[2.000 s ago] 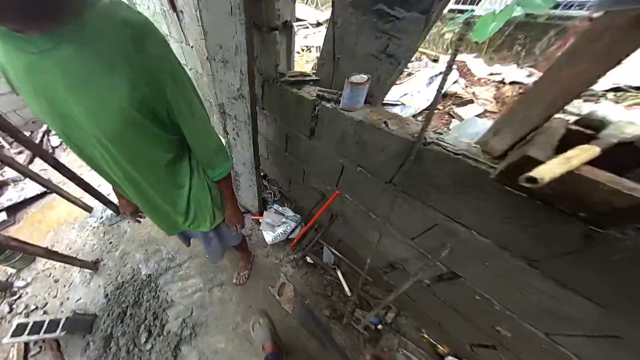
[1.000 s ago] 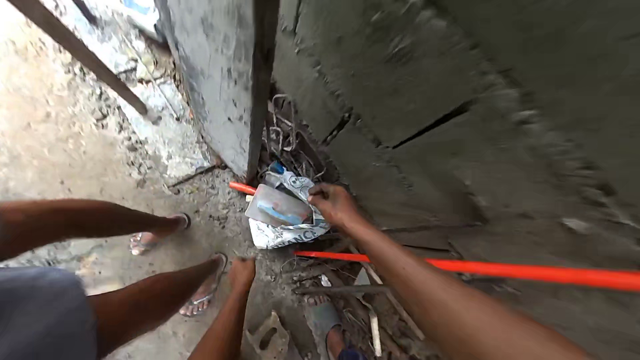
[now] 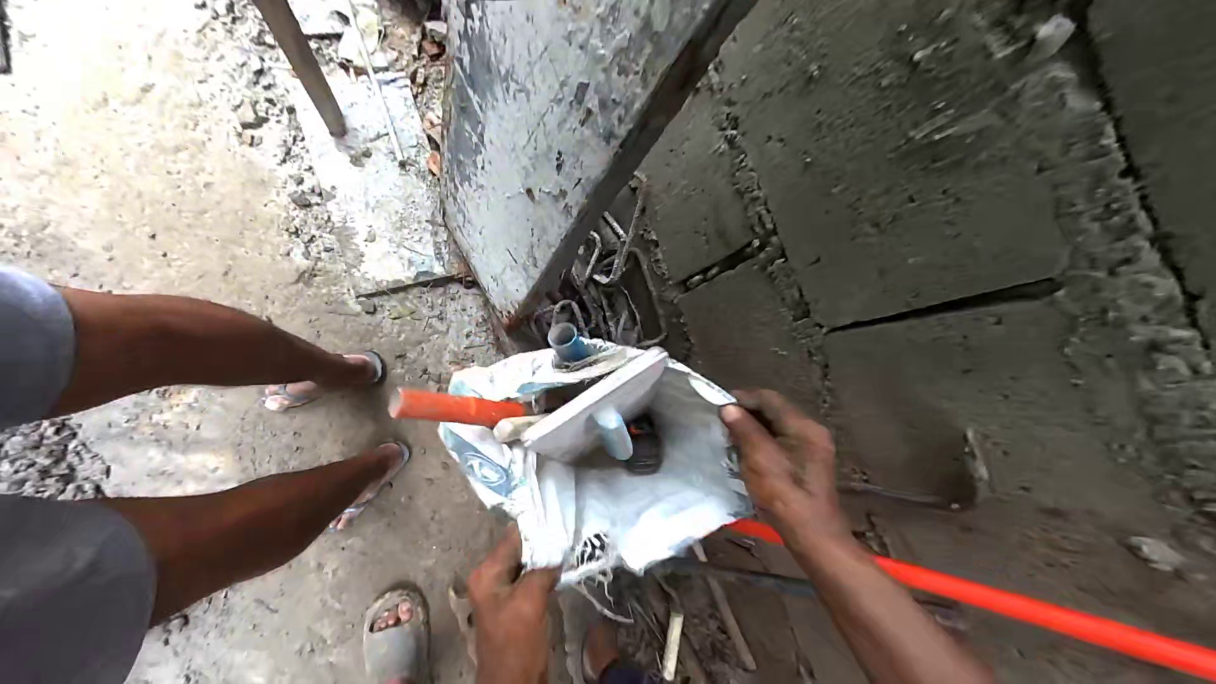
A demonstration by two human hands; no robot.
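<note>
A white woven plastic sack (image 3: 655,503) is spread wide between my two hands. My left hand (image 3: 513,608) grips its near lower edge, and my right hand (image 3: 788,465) pinches the rim on the right. Inside the sack lie a plastering float (image 3: 594,408) with a light blue handle, a dark tool (image 3: 643,446) whose kind I cannot tell, and a blue pipe piece (image 3: 568,342). An orange pipe piece (image 3: 456,408) sticks out of the sack at the left. The bottom of the sack is partly hidden by the float.
A weathered concrete post (image 3: 541,142) rises behind the sack, with bent metal rods (image 3: 617,247) at its foot. A concrete block wall (image 3: 931,218) stands to the right. A long orange pipe (image 3: 1045,613) passes below my right forearm. Another person's legs (image 3: 218,342) are at the left.
The float lay across the sack's top a second ago; now it is tilted and the sack's mouth is wide. My left hand has come up to the sack's edge. The view has moved much closer.
</note>
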